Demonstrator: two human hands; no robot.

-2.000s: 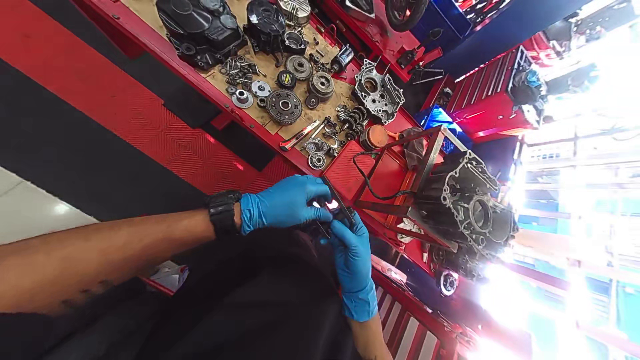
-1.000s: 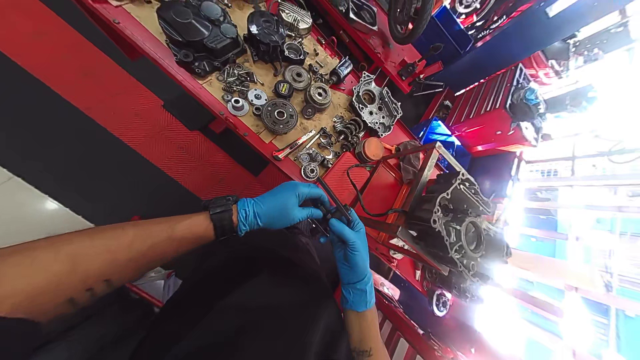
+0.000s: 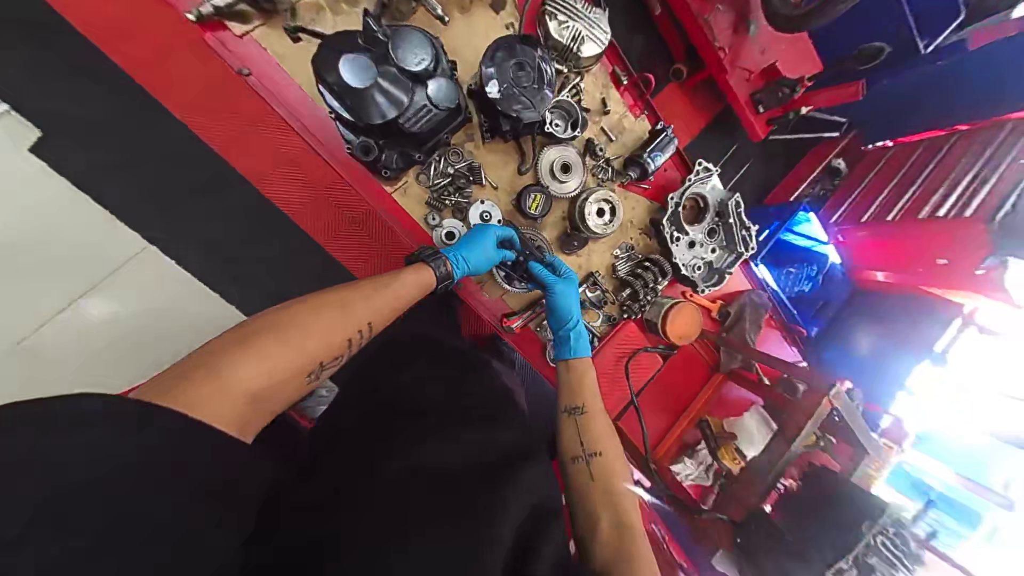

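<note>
Both hands wear blue gloves. My left hand point(image 3: 482, 251) and my right hand point(image 3: 560, 300) grip a small dark part point(image 3: 524, 254) between them, its exact kind unclear. They hold it over a large toothed clutch gear point(image 3: 512, 282) on the cardboard-covered bench, partly hidden by the part and fingers. Beside my left hand lie two round metal discs, one point(image 3: 485, 212) above the other point(image 3: 449, 232). A black round cap point(image 3: 534, 202) sits just above the gear. To the right are a metal gear point(image 3: 562, 170) and a round metal rotor point(image 3: 598, 212).
Black engine covers point(image 3: 392, 96) stand at the upper left of the bench, near a pile of bolts point(image 3: 452, 180). Transmission gear shafts point(image 3: 642, 284), an aluminium crankcase half point(image 3: 708, 228) and an orange-topped container point(image 3: 674, 321) are at the right. A black cable point(image 3: 632, 384) hangs over the red tray.
Both hands, still on the dark part, have moved from beside the bench's edge to over the clutch gear. The view has shifted largely toward the bench.
</note>
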